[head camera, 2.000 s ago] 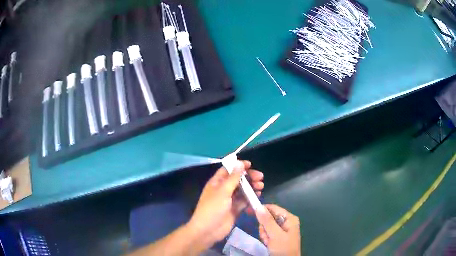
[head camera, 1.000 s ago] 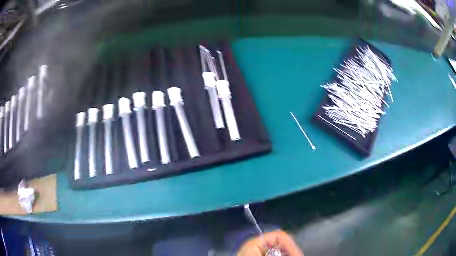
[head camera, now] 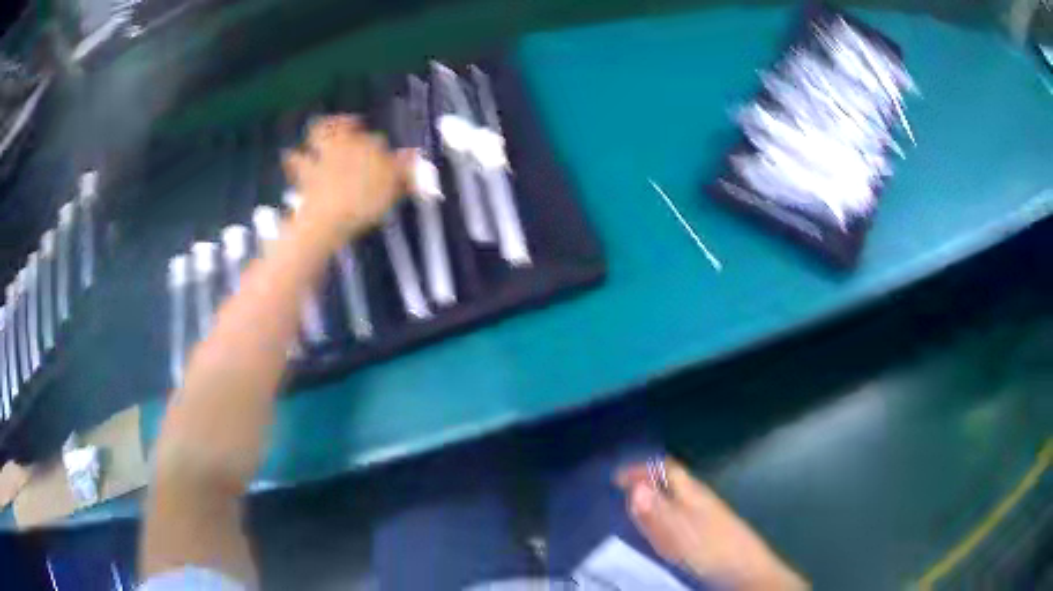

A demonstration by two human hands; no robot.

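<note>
My left hand (head camera: 346, 179) is blurred, over the slotted tray (head camera: 554, 275) among the upper ends of the tube assemblies. Whether it grips one cannot be told. Right of it, a tube assembly (head camera: 435, 248) has its collar close to my fingers, with thin rods above. Two more with rods (head camera: 503, 214) lie further right. Assemblies with white collars (head camera: 204, 259) lie at the left, some partly behind my forearm. My right hand (head camera: 681, 508) is low over my lap, its fingertips closed on short, thin, bright lines that look like rods.
A black rod tray (head camera: 849, 248) heaped with white rods stands at the right. One loose rod (head camera: 686, 225) lies on the green bench (head camera: 600, 335) between the trays. A second row of tubes (head camera: 64, 254) is at far left. A white lump (head camera: 81, 468) lies on cardboard (head camera: 119, 444) near the bench edge.
My left hand has moved from the lap up over the slotted tray. One more tube assembly now lies beside the two with rods. My right hand is apart from the left, low at the right.
</note>
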